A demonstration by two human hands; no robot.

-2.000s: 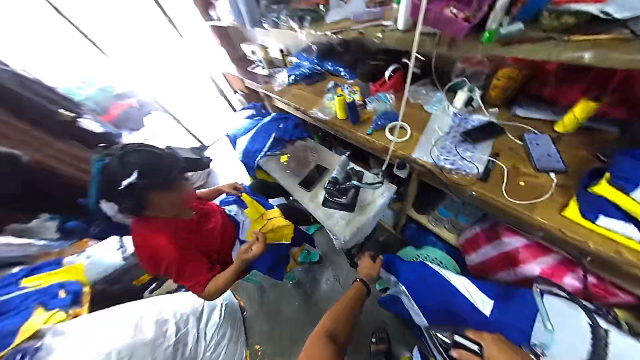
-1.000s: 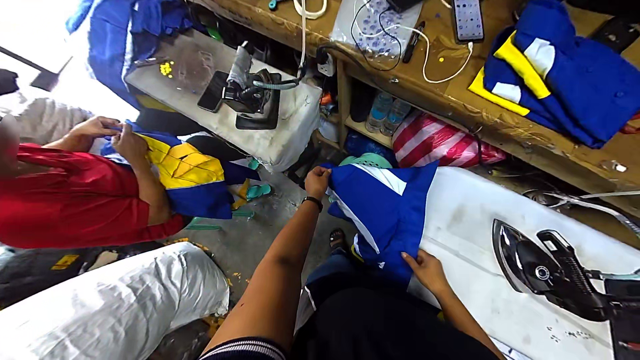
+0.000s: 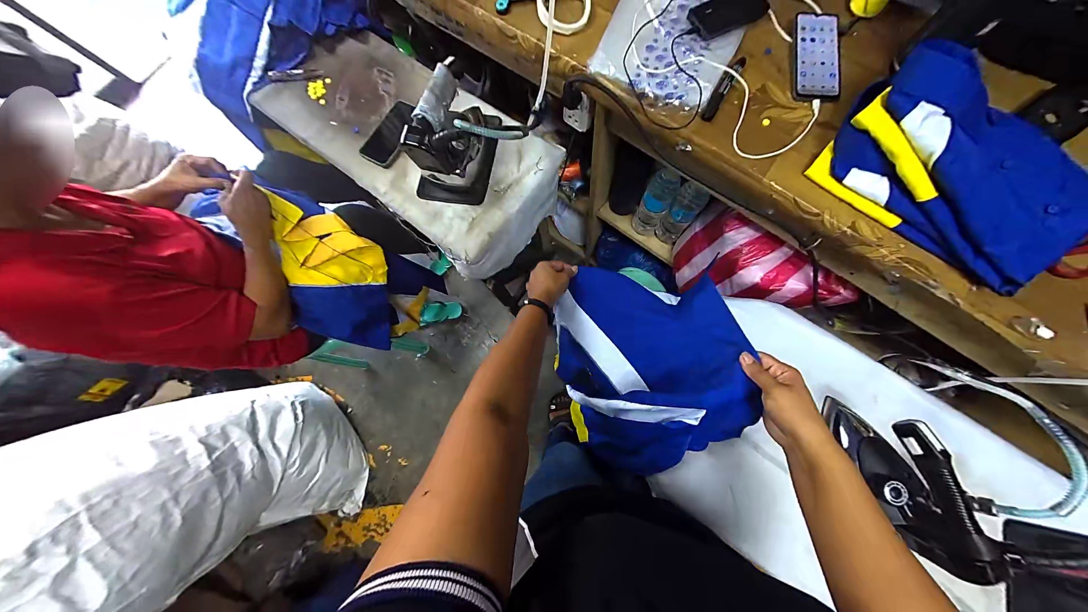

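My left hand (image 3: 552, 282) grips the upper left corner of a blue fabric garment piece (image 3: 654, 340) with white strips and a bit of yellow at its left edge. At its right edge, my right hand (image 3: 772, 387) pinches the cloth between thumb and fingers. The piece hangs between both hands over my lap and the edge of a white padded ironing board (image 3: 765, 327). On the board, right of my right hand, rests a black steam iron (image 3: 914, 493) with a hose.
A person in red (image 3: 127, 280) at left handles blue and yellow cloth (image 3: 331, 255). Another iron (image 3: 450, 144) and a phone lie on a smaller padded table (image 3: 510, 229). The wooden workbench (image 3: 918, 246) holds a folded blue garment (image 3: 994, 170) and a phone (image 3: 817, 55). A white sack (image 3: 187, 467) lies lower left.
Two seconds ago my right hand was at the iron; now it holds the cloth's right edge, and the iron stands on the board. The cloth is spread wider. The view has shifted.
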